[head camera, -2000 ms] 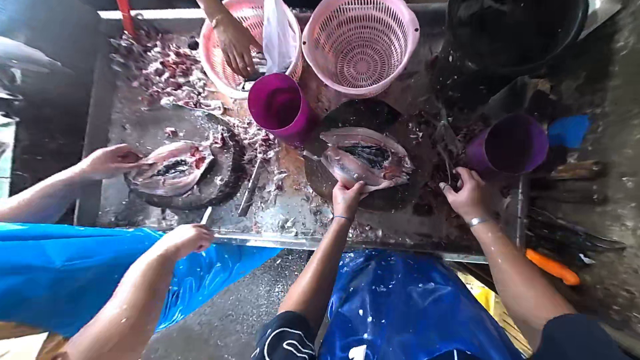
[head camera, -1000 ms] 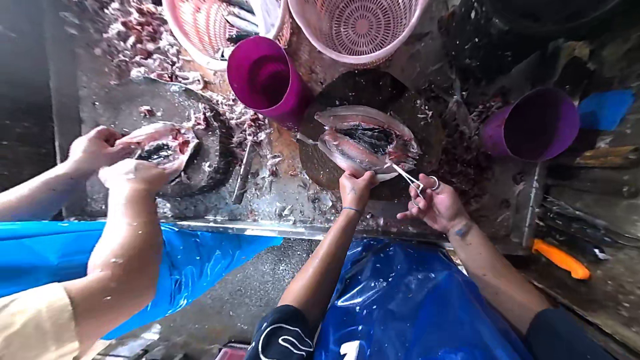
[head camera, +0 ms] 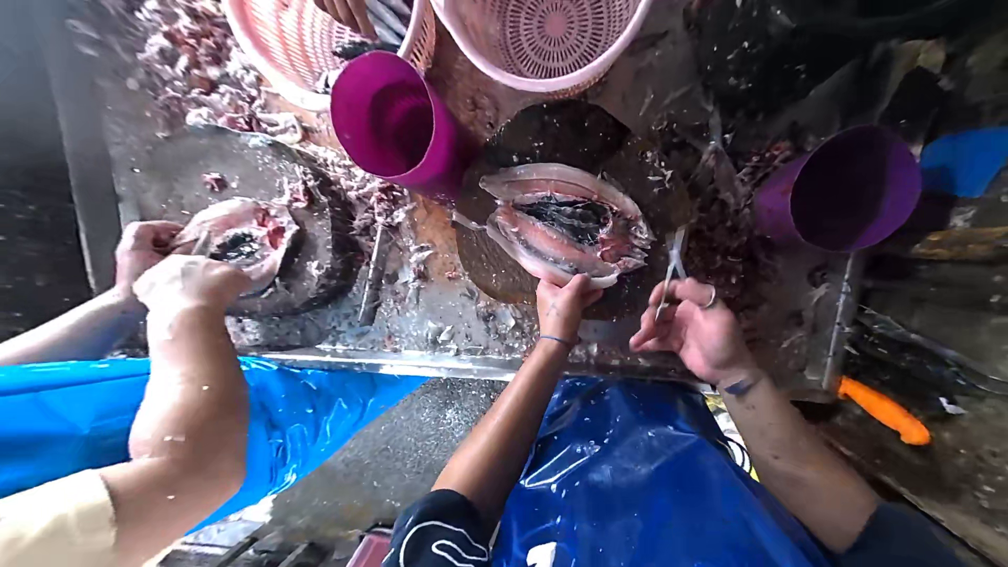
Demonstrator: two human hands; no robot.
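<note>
A split-open fish [head camera: 563, 216] with a dark belly lining lies on a dark round board [head camera: 504, 272] in front of me. My left hand [head camera: 561, 309] grips the fish's near edge, its fingertips partly hidden by the flesh. Just right of the fish, my right hand [head camera: 697, 327] holds metal scissors [head camera: 675, 256] with their tips pointing away from me and a finger near a ring handle. The scissors do not touch the fish.
At left, a co-worker's hands [head camera: 189, 276] work on another opened fish [head camera: 256, 240]. Purple containers [head camera: 450, 153] [head camera: 776, 201] flank my board; pink baskets [head camera: 543, 79] [head camera: 295, 90] stand beyond. An orange handle [head camera: 882, 409] lies at right; fish scraps [head camera: 205, 71] cover the back left.
My right hand, with no scissors visible two seconds ago, had them at the fish's right end one second ago; now they are off the fish, pointing away. My left hand has stayed on the fish.
</note>
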